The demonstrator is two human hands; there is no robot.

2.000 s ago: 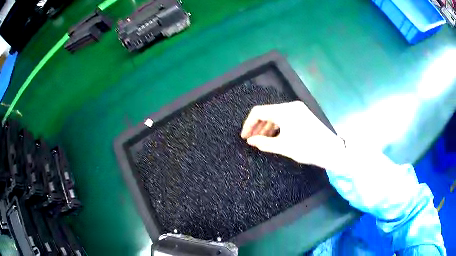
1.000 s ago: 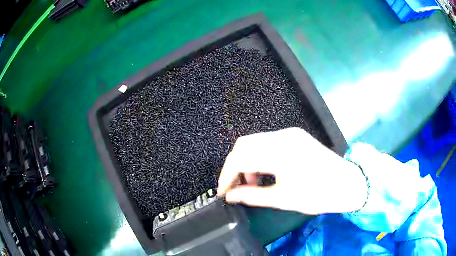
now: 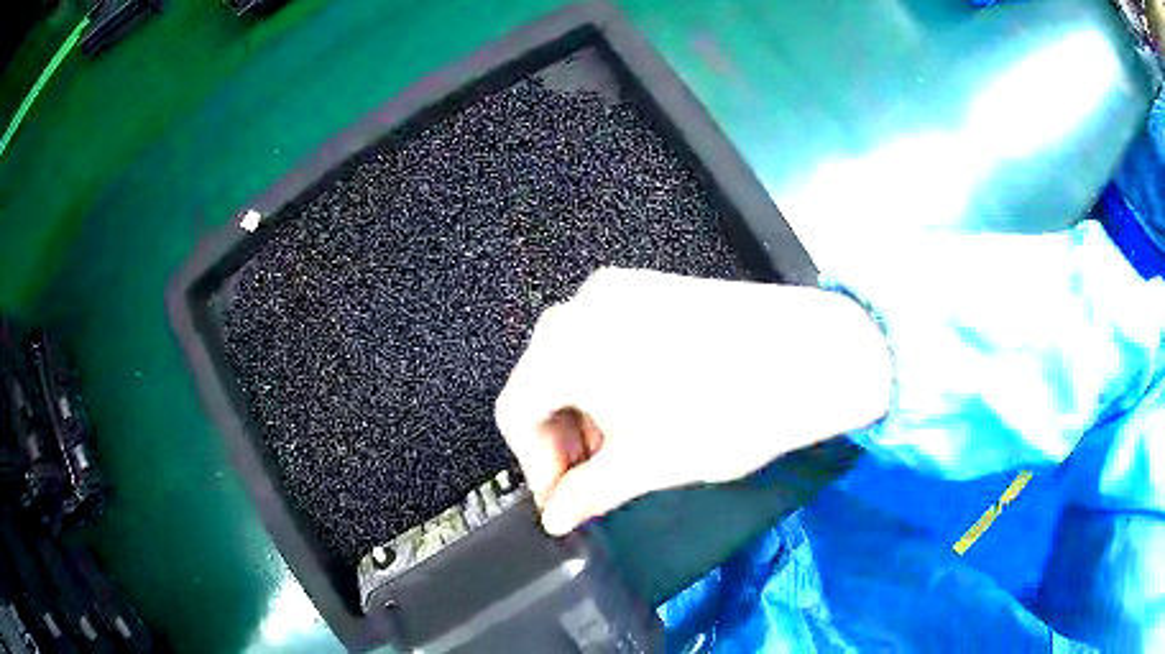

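The dark parts tray (image 3: 764, 192) holds a dense mass of tiny black parts (image 3: 422, 294). A black housing (image 3: 492, 594) with a mottled camouflage edge (image 3: 441, 534) rises over the tray's near side, cut off by the bottom edge. My right hand (image 3: 690, 383) is at the housing's upper right corner. Its thumb and fingertips are closed together on or just above the edge. Whether a tiny part is between them cannot be seen. My left hand is out of the picture, and what holds the housing is not visible.
Stacked black housings (image 3: 54, 428) stand at the left edge. A small white tag (image 3: 251, 221) is on the tray's rim. Dark pieces (image 3: 118, 23) lie by the green line at the top left. Blue cloth and a yellow strip (image 3: 991, 514) show at the lower right.
My right hand has moved from over the tray's parts down to the housing's corner. More of the housing shows, with its camouflage edge. The view has shifted, so the tray sits further left and higher.
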